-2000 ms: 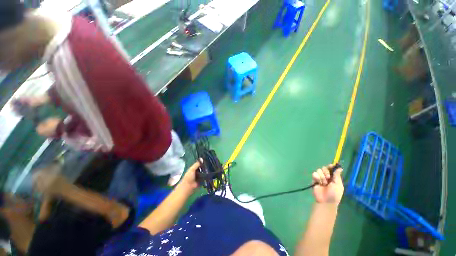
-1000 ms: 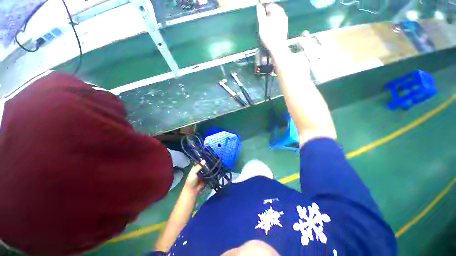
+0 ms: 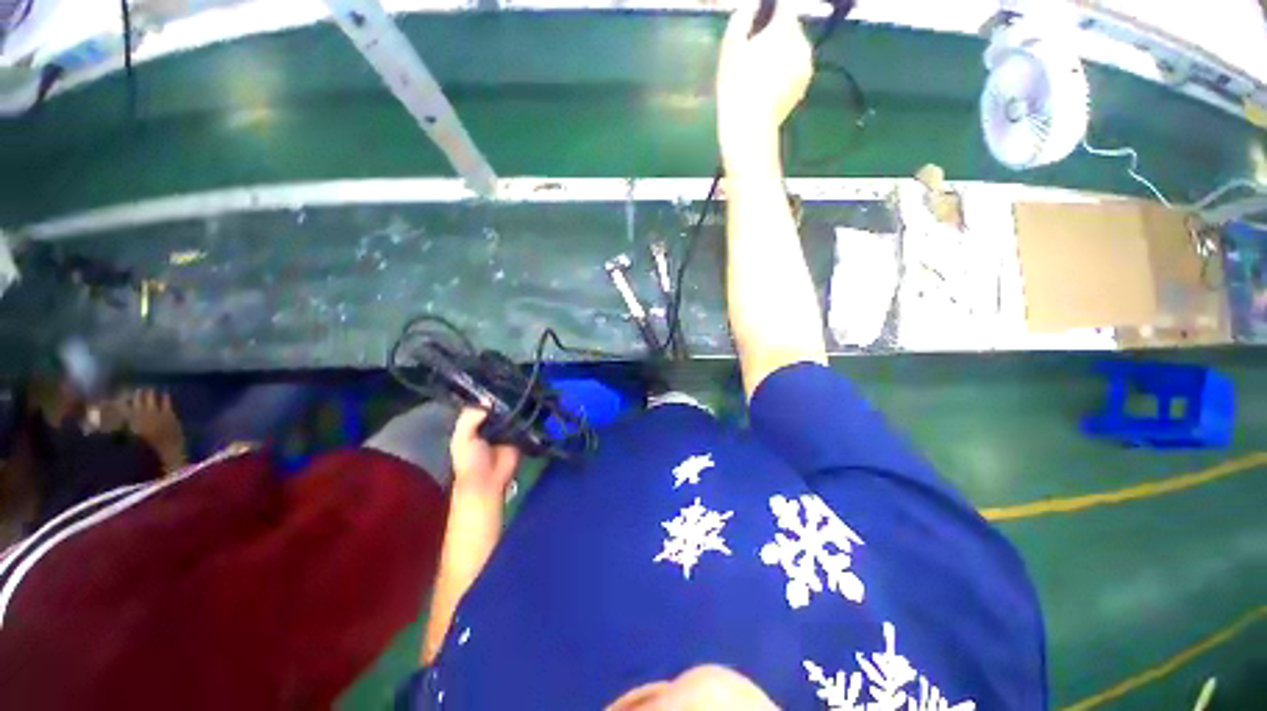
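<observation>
My left hand (image 3: 479, 452) holds a black cable bundle (image 3: 507, 399), loosely coiled, low in front of my body and below the bench's near edge. My right hand (image 3: 764, 63) reaches across the bench to its far side at the top of the picture. Its fingers close around something dark that is cut off by the picture's edge and too small to name. A thin black cable runs from near that arm down to the bench's near edge. Two slim tools with pale handles (image 3: 634, 299) lie on the dark green bench (image 3: 459, 285), left of my right arm.
A small white fan (image 3: 1034, 104) stands at the back right. Brown cardboard (image 3: 1091, 264) and white sheets (image 3: 864, 285) lie on the bench right of my arm. A person in dark red (image 3: 264, 576) is close at my left. A blue stool (image 3: 1160, 403) stands below right.
My view has turned to face the bench squarely. My right hand has gone from the cable end over the aisle to the bench's far side. My left hand still holds the bundle.
</observation>
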